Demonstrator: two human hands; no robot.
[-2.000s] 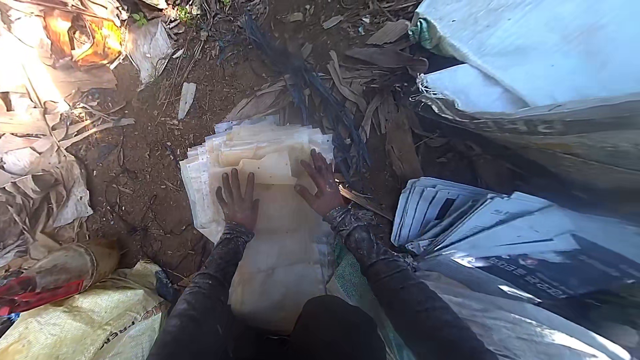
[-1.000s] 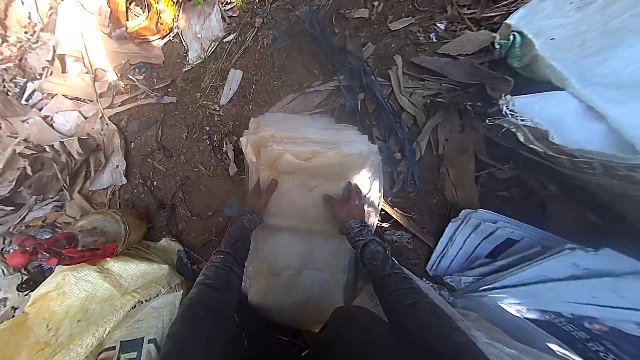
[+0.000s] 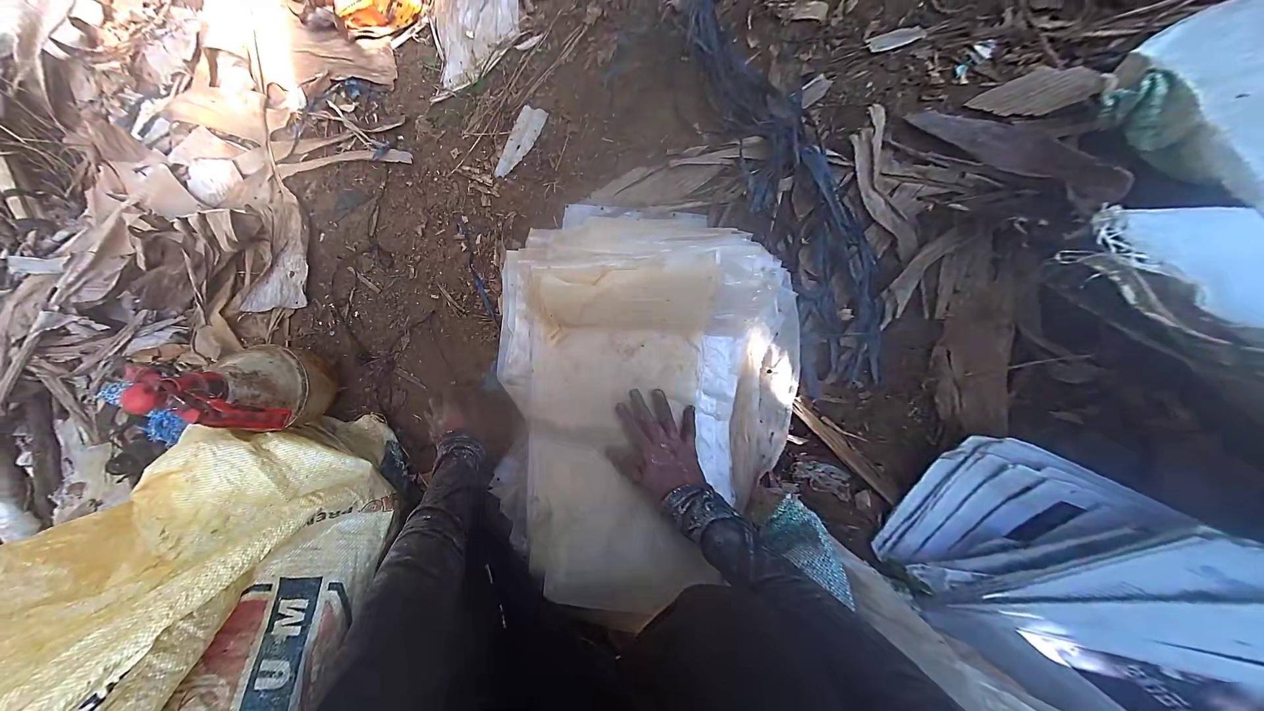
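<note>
A stack of translucent, off-white plastic sheets or bags (image 3: 622, 365) lies on the brown soil between my legs, its layers unevenly fanned at the far end. My right hand (image 3: 659, 444) rests palm down with spread fingers on top of the stack, right of its middle, and grips nothing. Blurred, my left hand (image 3: 469, 420) is just off the left edge of the stack, low over the soil; its fingers are not clear. Both forearms wear dark, dirty sleeves.
Left are a yellow woven sack (image 3: 247, 513), a dirty container with red parts (image 3: 262, 385) and dry leaves (image 3: 197, 188). Blue netting (image 3: 790, 197) lies beyond the stack. At right are stacked printed white sacks (image 3: 1037, 513) and a large white sack (image 3: 1210, 89).
My left hand has moved off the stack to its left side. My right hand remains on the sheets, now lying flat with fingers spread.
</note>
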